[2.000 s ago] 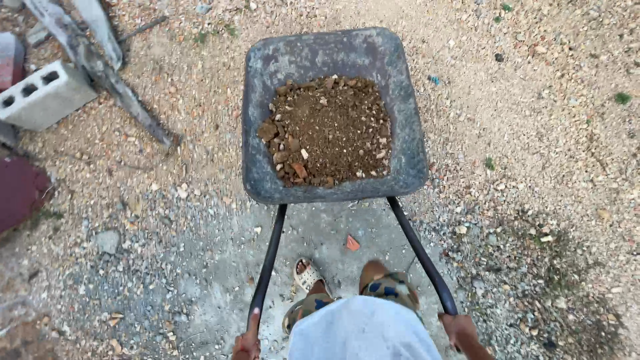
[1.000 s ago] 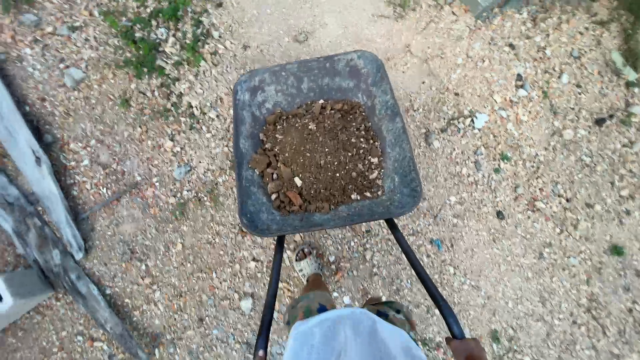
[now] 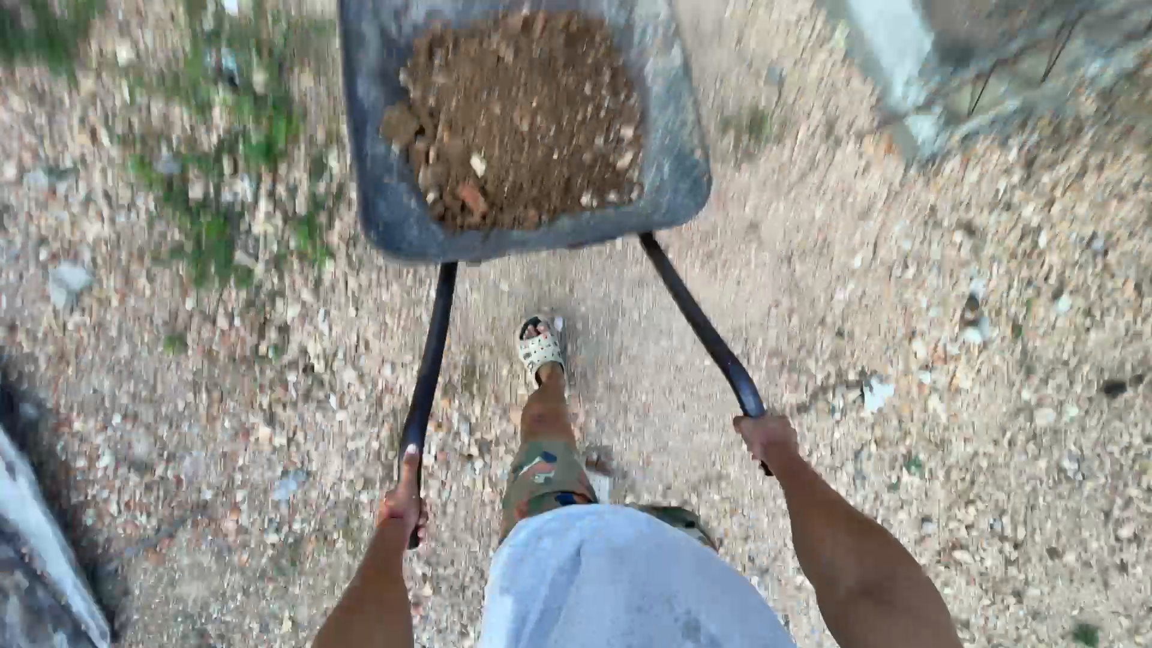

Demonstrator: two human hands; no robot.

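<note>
A worn metal wheelbarrow tray (image 3: 679,171) lies at the top of the head view, its far edge out of frame. Brown soil (image 3: 531,108) mixed with small stones and a reddish fragment rests in it. Two dark tubular handles run back from the tray. My left hand (image 3: 405,508) grips the left handle (image 3: 432,360), thumb lying along the top. Around the end of the right handle (image 3: 697,319) my right hand (image 3: 769,438) is closed. One foot in a pale sandal (image 3: 540,346) shows between the handles; the other foot is hidden.
Gravelly ground (image 3: 900,504) surrounds the wheelbarrow. Green weeds (image 3: 216,207) grow at the upper left. A concrete block or slab edge (image 3: 900,63) with thin metal rods stands at the upper right. Weathered timber (image 3: 40,540) lies at the lower left edge.
The wheelbarrow and I have moved forward over the gravel. The hollow block at the left has left the view, and the concrete edge at upper right shows more. Both hands keep hold of the handles.
</note>
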